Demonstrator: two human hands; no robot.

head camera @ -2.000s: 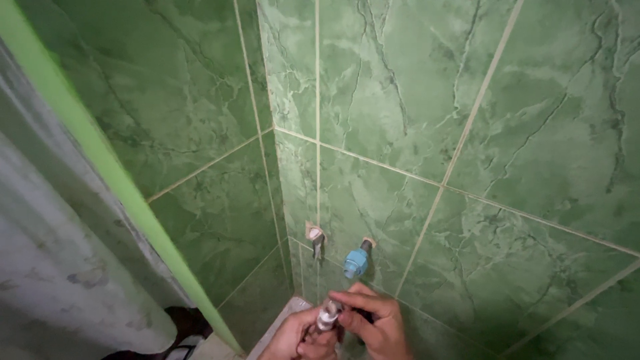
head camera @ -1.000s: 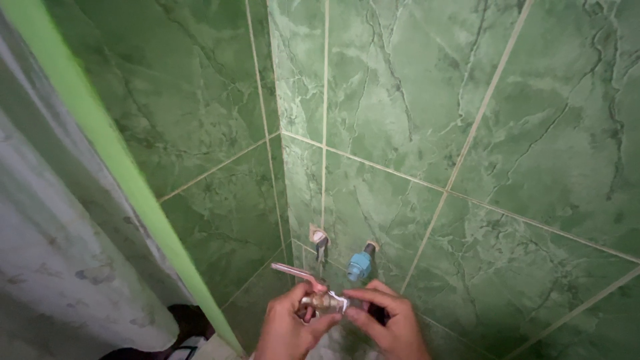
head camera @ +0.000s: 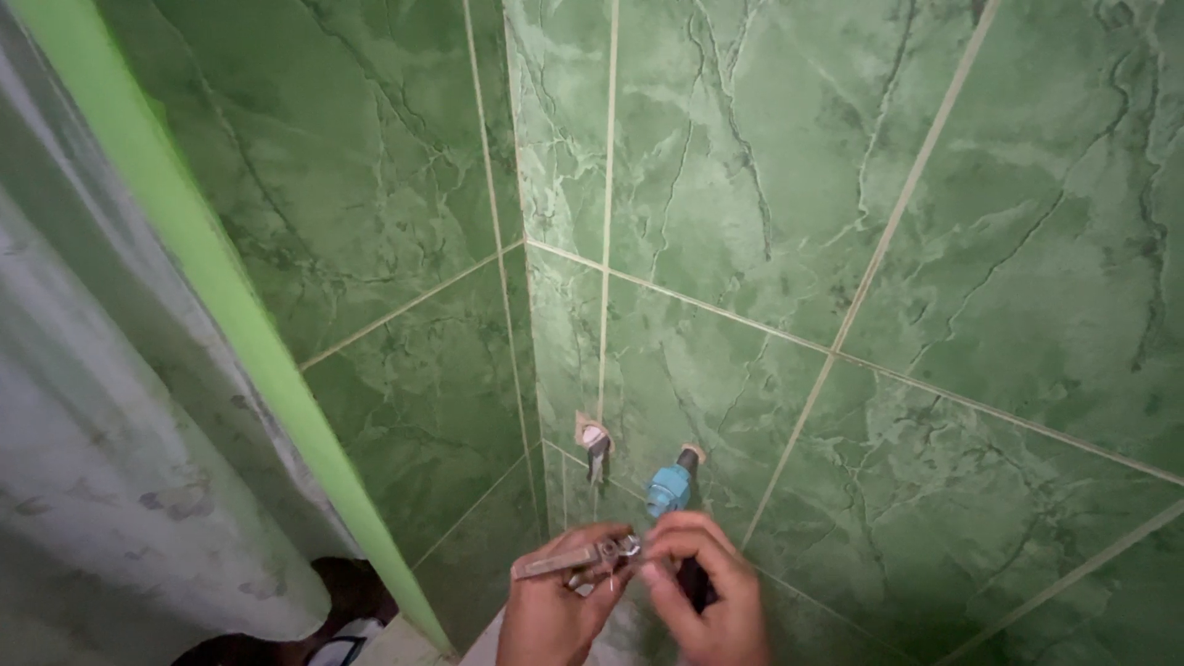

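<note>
Low in the view, my left hand (head camera: pixel 564 592) grips a small metal valve (head camera: pixel 615 550) whose flat lever handle (head camera: pixel 555 561) points left. My right hand (head camera: pixel 708 587) has its thumb and forefinger at the valve's right end; whether they pinch a thin strand there is too blurred to tell. Something dark shows behind the right fingers. Just above the hands, a blue plastic pipe fitting (head camera: pixel 668 488) sits on a dark pipe coming out of the wall. To its left, a pipe stub with a white end (head camera: pixel 594 435) comes out of a rough hole.
Green marbled wall tiles (head camera: pixel 721 203) with pale grout meet in a corner ahead. At left, a pale patterned curtain (head camera: pixel 120 444) hangs beside a bright green edge strip (head camera: pixel 240 342). Dark and white items lie on the floor at lower left (head camera: pixel 338 643).
The valve has turned in my hands: its lever pointed up and left a second ago and now lies lower across the left fingers. The right fingers have shifted at its end.
</note>
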